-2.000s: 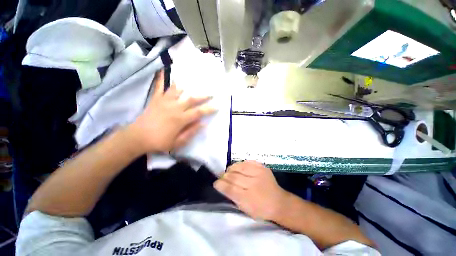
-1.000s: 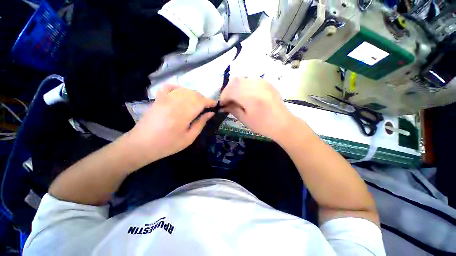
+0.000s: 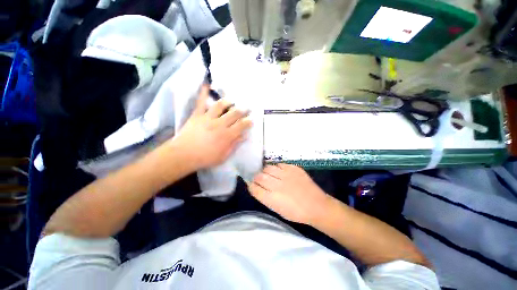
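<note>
A white garment piece (image 3: 227, 73) with a narrow black strip (image 3: 205, 55) lies on the machine table, left of and below the presser foot area, which is washed out by glare. My left hand (image 3: 218, 133) lies palm down on the white cloth, fingers slightly spread. My right hand (image 3: 283, 190) is at the table's front edge, its fingers closed on the near edge of the white cloth; the fingertips are partly hidden. The sewing machine (image 3: 351, 34) stands over the table, with its green panel and lit screen.
Black-handled scissors (image 3: 422, 113) lie on the bed, beside a white tape roll (image 3: 458, 120) whose tail hangs over the table edge. Striped cloth (image 3: 459, 221) is at the lower right. Black and white cloth (image 3: 130, 39) is heaped at left. A blue crate (image 3: 20, 85) is at far left.
One second ago both hands were together pinching the black strip near the table's edge. Now they are apart, with my left hand flat on the white cloth and my right hand at its near edge.
</note>
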